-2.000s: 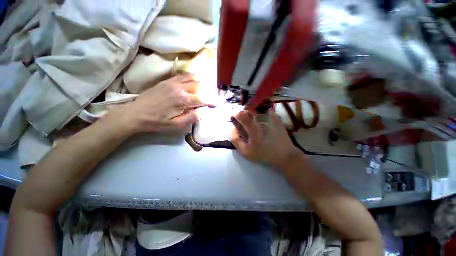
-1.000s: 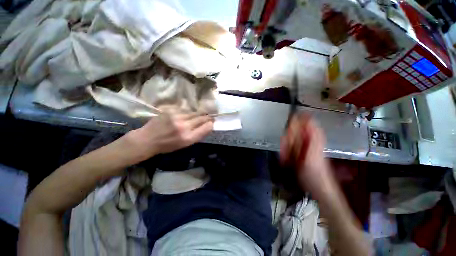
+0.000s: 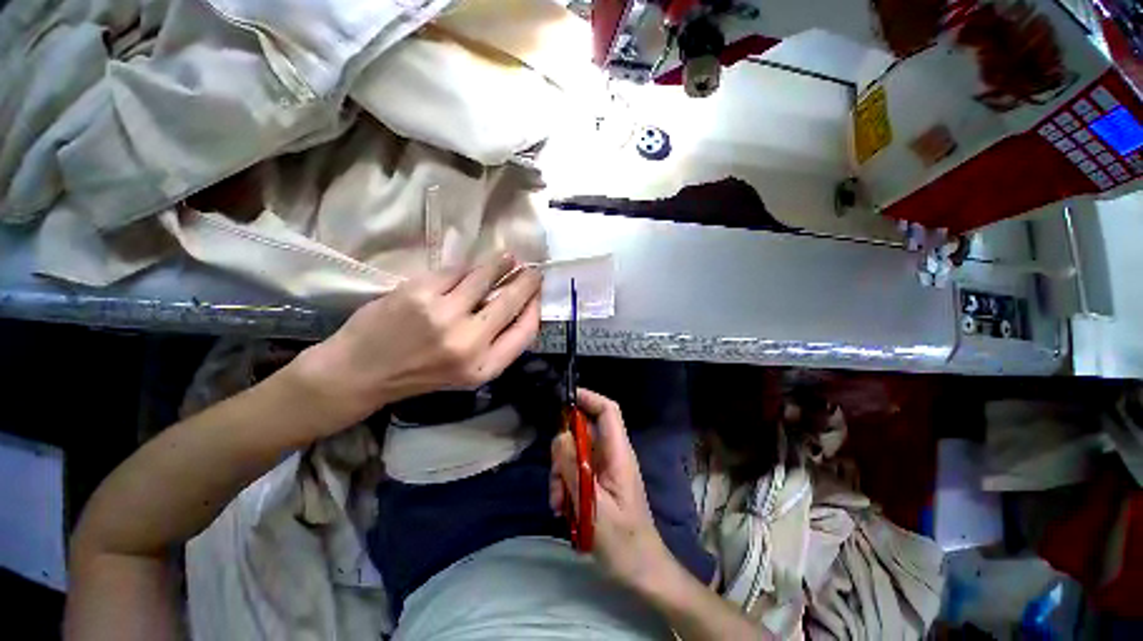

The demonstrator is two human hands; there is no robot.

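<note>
My left hand [image 3: 458,328] pinches the edge of the cream garment [image 3: 288,251] at the table's front edge. A thin whitish strip [image 3: 583,288] sticks out to the right of its fingertips. My right hand [image 3: 608,482] holds scissors [image 3: 580,470] by their red-orange handles, below the table edge. The dark blades point up, with the tip just over the strip's lower part; whether they touch it I cannot tell. The garment heap lies to the left of the needle area.
The sewing machine's head [image 3: 965,113], with red end and blue display, stands at upper right. The table's front edge [image 3: 777,347] carries a measuring scale. A dark opening [image 3: 721,203] shows beside the bed. Cream cloth [image 3: 802,513] hangs below the table.
Since one second ago, my right hand has brought the scissors left, towards the strip. My left hand still holds the garment edge. Earlier, both hands were by the needle and the scissors lay on the bed.
</note>
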